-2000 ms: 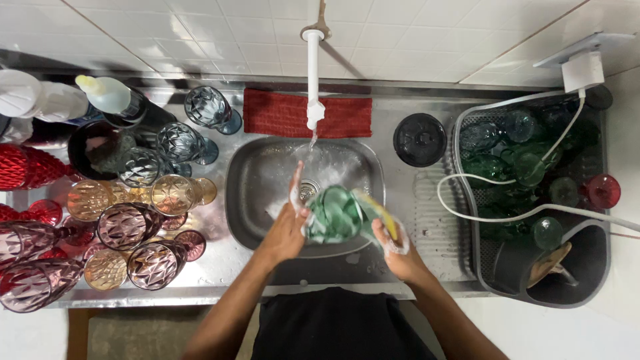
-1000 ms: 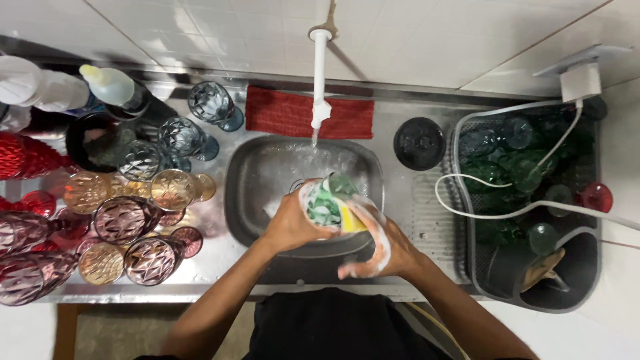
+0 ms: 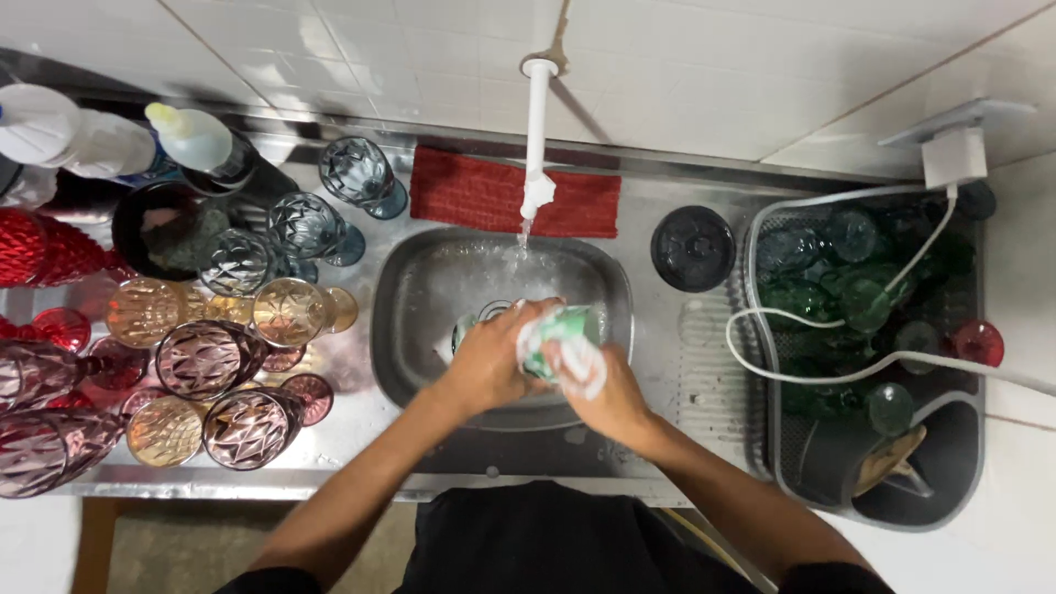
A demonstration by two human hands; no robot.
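Note:
Over the steel sink basin [image 3: 396, 330], my left hand [image 3: 495, 355] grips a green glass goblet [image 3: 569, 322] covered with suds. My right hand [image 3: 606, 396] is foamy and closes around the goblet's near side; the yellow sponge seen before is hidden by foam and fingers. Water runs from the white faucet [image 3: 536, 132] into the basin behind my hands. Part of another dark-rimmed item lies near the drain, mostly covered by my left hand.
Colored goblets [image 3: 210, 359] crowd the left counter beside a dish soap bottle [image 3: 198, 140]. A red cloth [image 3: 462, 186] lies behind the sink, a dark round lid [image 3: 693, 247] to its right. A gray dish rack [image 3: 763, 346] holds green glassware, with a white cable [image 3: 808, 379] across it.
The yellow sponge, visible in my right hand in both earlier frames, is now out of sight. My right hand has closed in on the goblet from its place farther right two seconds ago.

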